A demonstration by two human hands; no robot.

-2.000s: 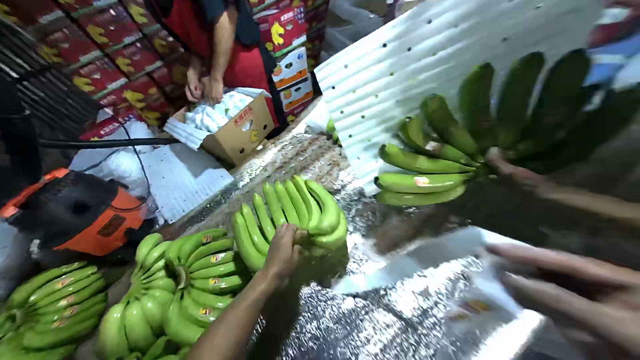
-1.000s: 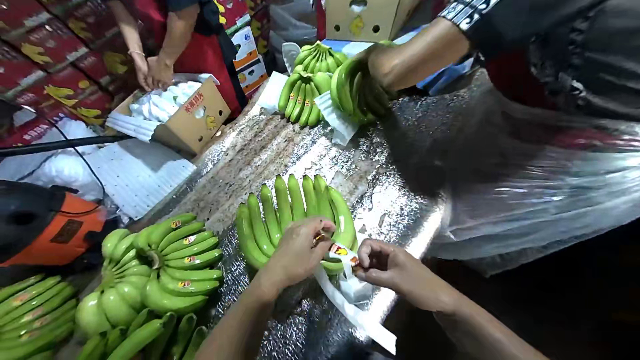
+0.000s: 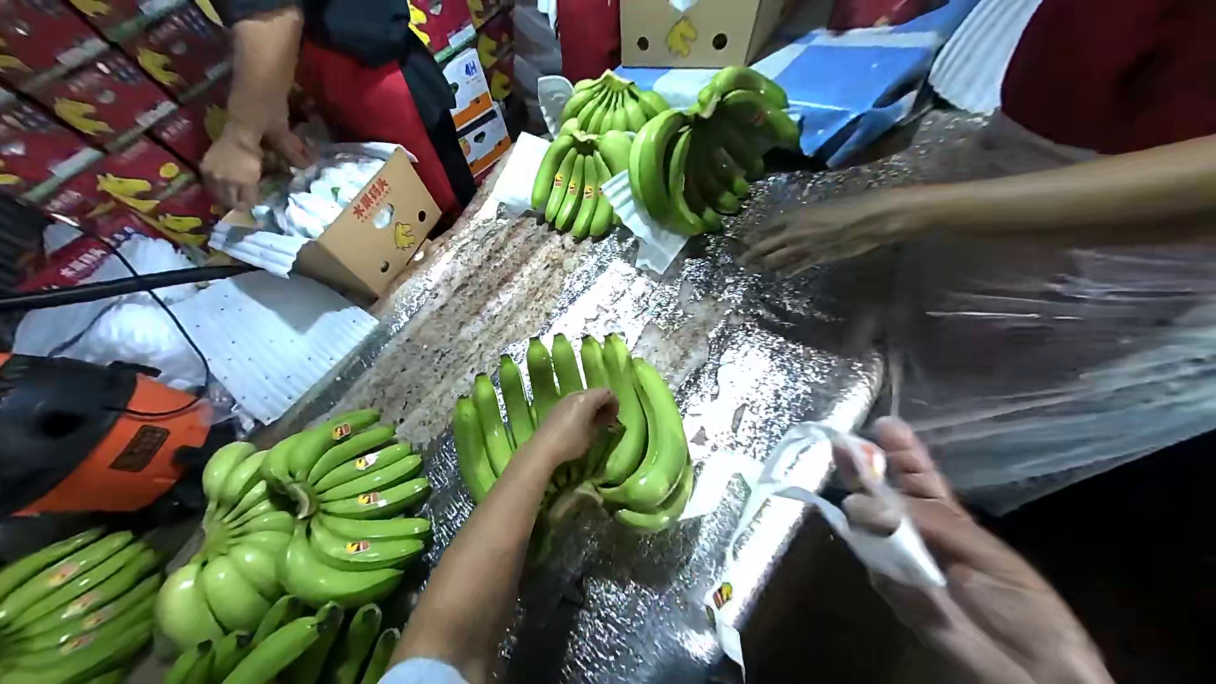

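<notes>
A bunch of green bananas (image 3: pixel 655 437) lies on the foil-covered table (image 3: pixel 608 617) in front of me, its fingers pointing away. My left hand (image 3: pixel 579 427) reaches over this bunch, fingertips bent down on the bananas; whether it grips one or presses something on is hidden. Off the table's right edge, my right hand (image 3: pixel 940 541), slightly blurred, holds a white sticker strip (image 3: pixel 807 494) that loops to the left and hangs down, with a small red and yellow sticker near its lower end. White paper shows just right of the bunch.
Several banana bunches (image 3: pixel 351 503) with stickers lie at lower left, more bunches (image 3: pixel 589 180) at the far side. A co-worker's arm (image 3: pixel 950 214) reaches in from the right. Another person's hands (image 3: pixel 237 166) are at an open carton (image 3: pixel 380 228). An orange and black machine (image 3: pixel 133 446) stands left.
My right hand has moved right, away from the bunch, with the strip. The co-worker's hand has left the far bunches. My left hand stays over the front bunch.
</notes>
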